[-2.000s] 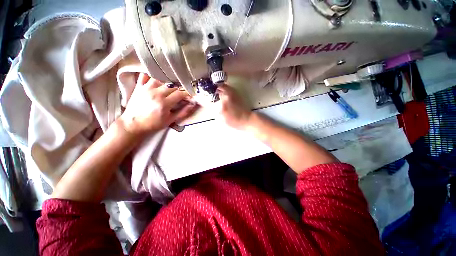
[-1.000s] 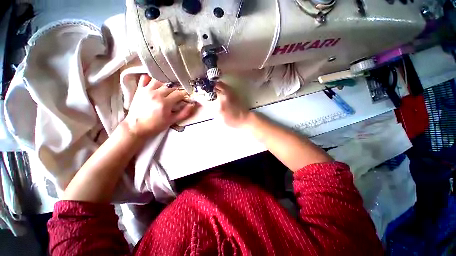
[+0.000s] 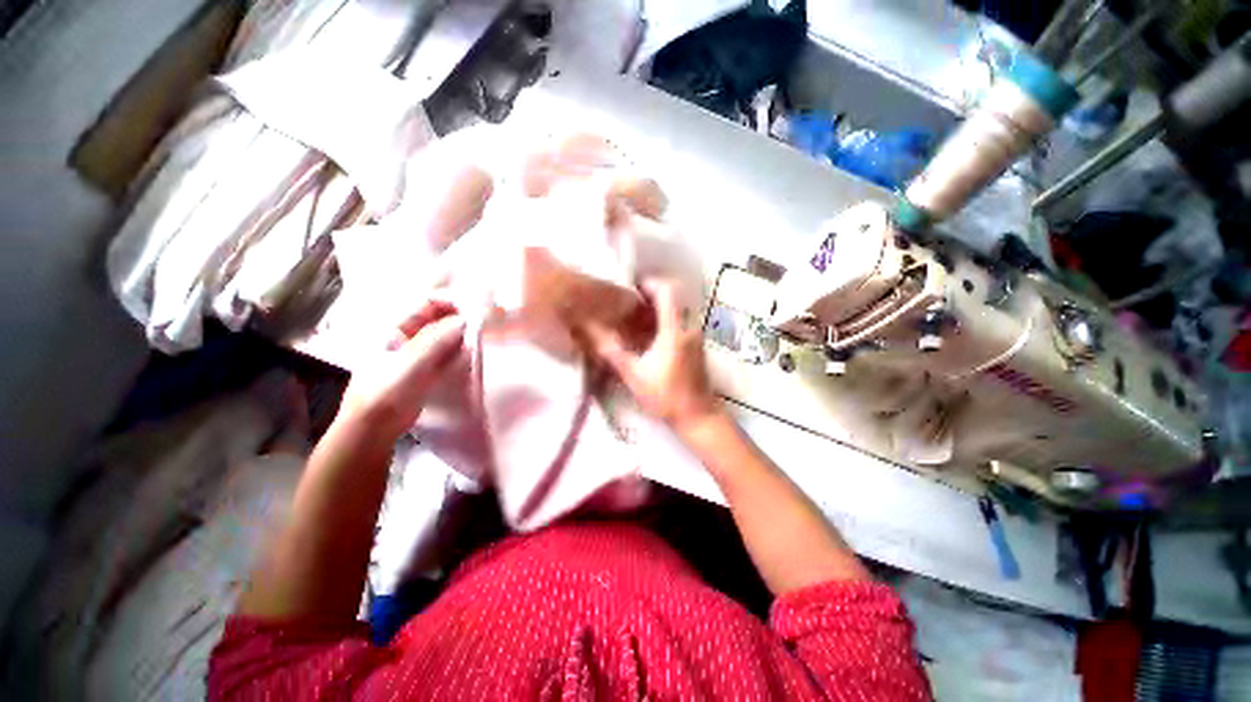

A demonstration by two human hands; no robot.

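A pale pinkish garment piece (image 3: 528, 398) lies bunched in front of me, left of the sewing machine (image 3: 988, 343). Its lower end hangs over the table's front edge. My left hand (image 3: 412, 359) grips the cloth at its left side, with the fingertips partly hidden in the folds. My right hand (image 3: 656, 359) holds the cloth at its right side, with fingers and thumb curled round a fold. Both hands are slightly blurred. The needle area is away from the cloth, to the right of my right hand.
Stacked cut pieces (image 3: 254, 226) lie at the left under a white panel (image 3: 323, 103). A thread cone (image 3: 988, 144) stands behind the machine. A blue tool (image 3: 999, 538) lies on the table's right part. Dark cloth (image 3: 727, 58) and blue plastic (image 3: 862, 148) are at the back. A red thing (image 3: 1109, 661) is at lower right.
The view has turned left. Both hands have left the needle area and now hold the garment piece left of the machine. The cloth is away from the presser foot and gathered between the hands.
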